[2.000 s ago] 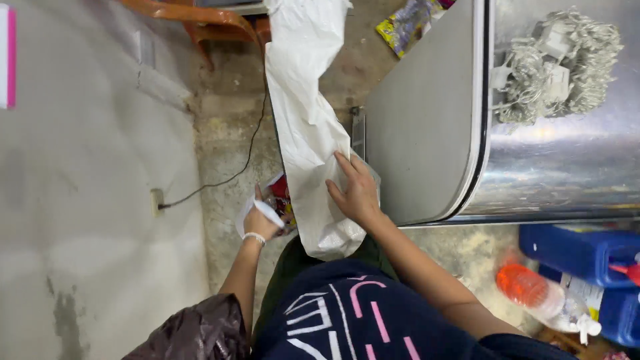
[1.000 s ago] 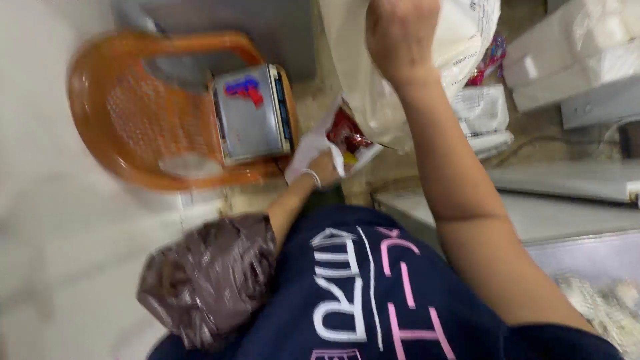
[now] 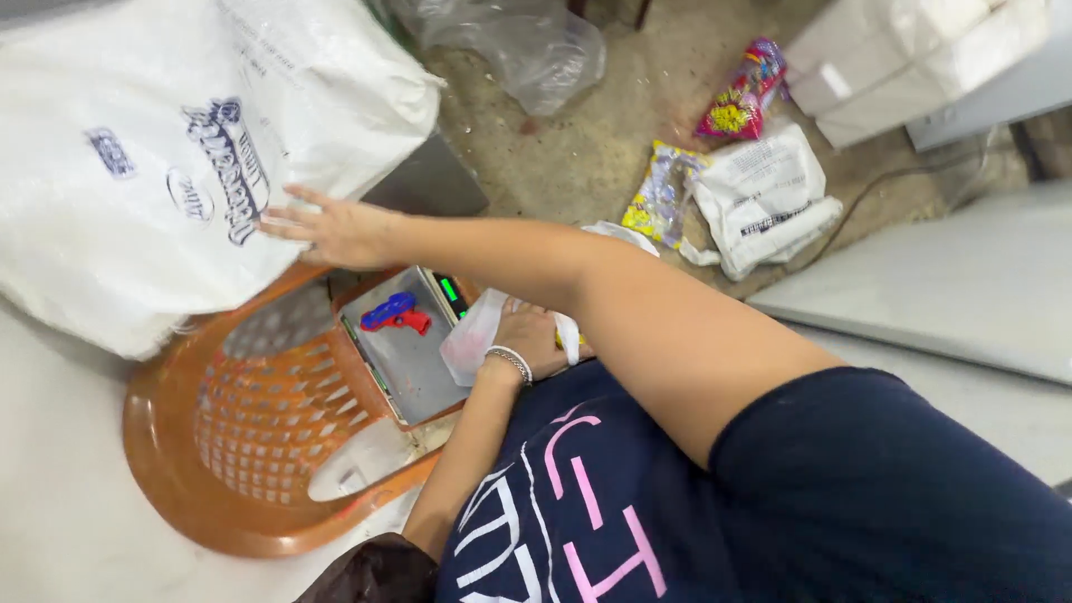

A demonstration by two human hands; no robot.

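My right hand (image 3: 339,230) reaches across to the upper left, fingers spread against the lower edge of a large white printed sack (image 3: 167,159). Near my waist my left hand (image 3: 534,339) holds a thin white plastic bag (image 3: 473,339), with something yellow partly showing at its opening. My right forearm hides part of that bag. Between the two hands, a weighing scale (image 3: 410,368) with a lit green display rests on an orange plastic chair (image 3: 167,469). A red and blue toy gun (image 3: 395,315) lies on the scale's metal plate.
On the concrete floor lie a clear plastic bag (image 3: 536,50), a pink snack packet (image 3: 745,92), a yellow and purple packet (image 3: 662,194) and a folded white printed bag (image 3: 762,197). White wrapped bundles (image 3: 904,59) stand at upper right, above a dark cable and a grey panel (image 3: 946,276).
The view has swung a lot. The large white sack was in front of me; now it is over the chair at upper left, and my right hand has moved left with it. My left hand still holds its bag.
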